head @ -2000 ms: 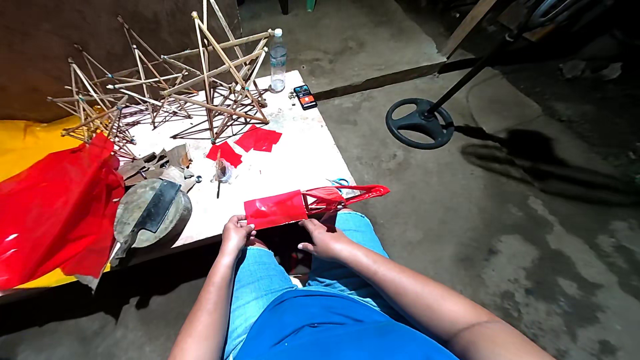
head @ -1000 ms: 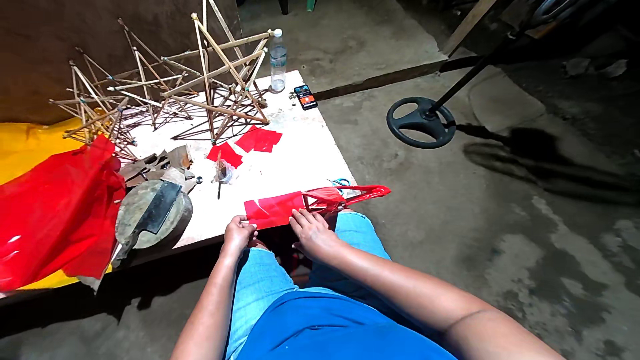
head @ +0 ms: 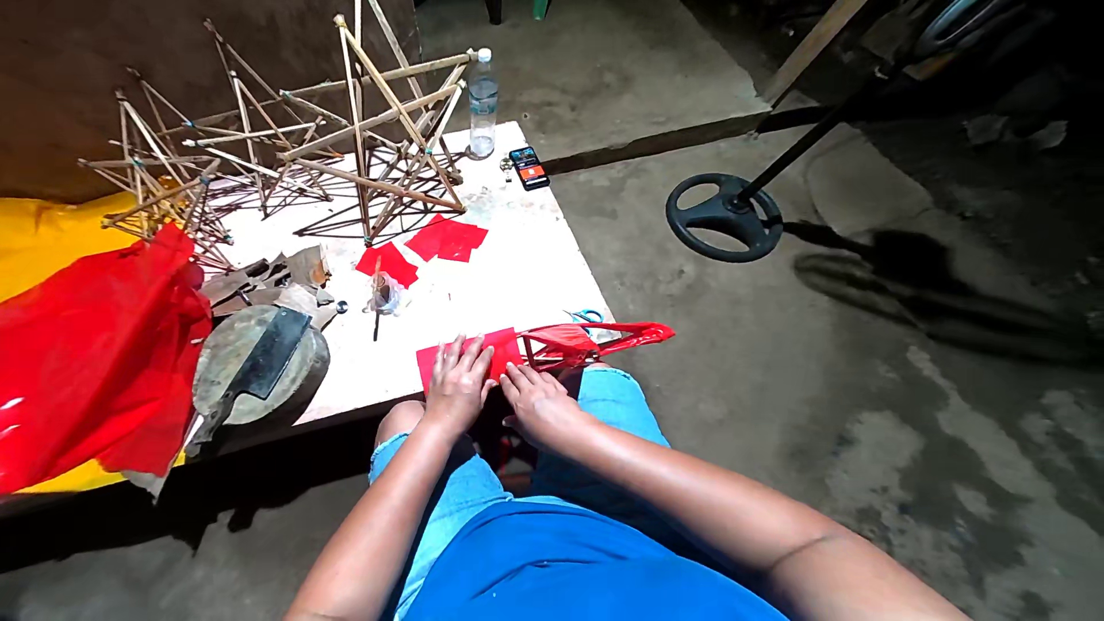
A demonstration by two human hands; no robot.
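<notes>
At the front edge of the white table a red sheet lies over one end of a small stick frame partly wrapped in red plastic, whose pointed end sticks out to the right. My left hand presses flat on the sheet, fingers spread. Beside it, my right hand touches the sheet's near edge where it meets the frame; the thumb side is partly hidden. Blue-handled scissors lie just behind the frame. Cut red pieces and a small plastic cup with a stick are farther back.
Bamboo star frames stand at the back left, near a water bottle and a phone. On the left, a cleaver rests on a round chopping block, beside large red plastic sheeting. A steering wheel stands right of the table.
My left hand has moved from the sheet's left end onto its top, its fingers now spread. My right hand, on top of the sheet a second ago, is now at its near edge.
</notes>
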